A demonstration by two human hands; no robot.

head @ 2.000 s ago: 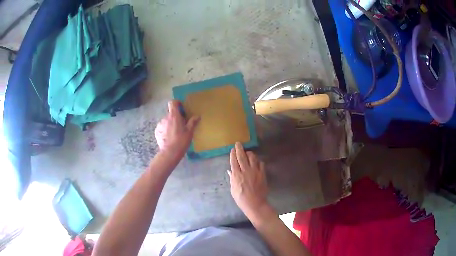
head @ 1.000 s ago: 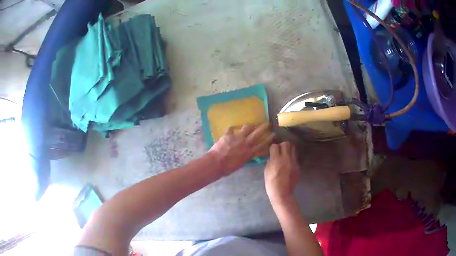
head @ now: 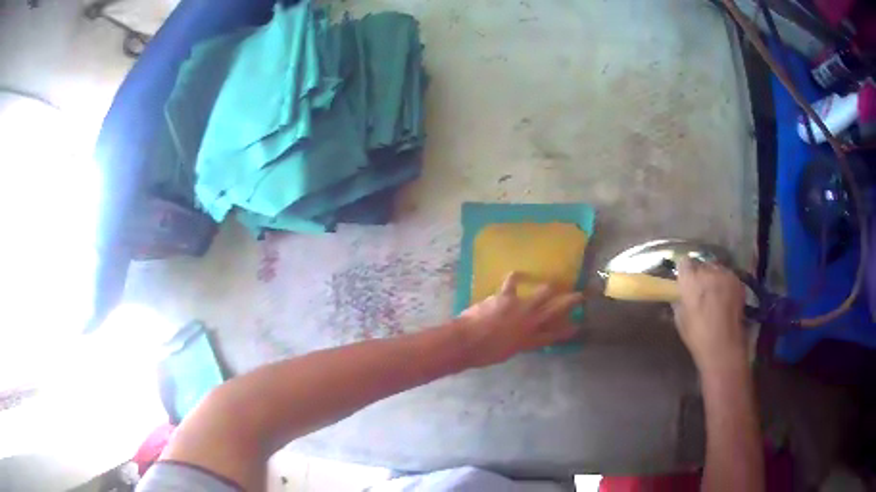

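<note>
The green pocket piece (head: pixel 467 252) lies flat on the table, with the yellow template (head: pixel 528 252) on top. A green border shows at the far, left and right sides; the right border looks narrow. My left hand (head: pixel 523 312) lies across the near part of the template with fingers spread, hiding part of its near edge. My right hand (head: pixel 709 298) is closed around the pale handle of the silver iron (head: pixel 658 255), which stands just right of the piece.
A loose pile of green cut pieces (head: pixel 288 135) lies at the far left. Pressed green pieces (head: pixel 192 370) lie at the near left edge. The tan hose (head: pixel 850 202) loops at the right over a blue surface (head: pixel 802 240) with bottles. Red cloth (head: pixel 653 482) shows below.
My right hand has moved from the near right corner of the piece to the iron's handle and gripped it. My left hand moved from the template's left edge onto its near part. The view has shifted.
</note>
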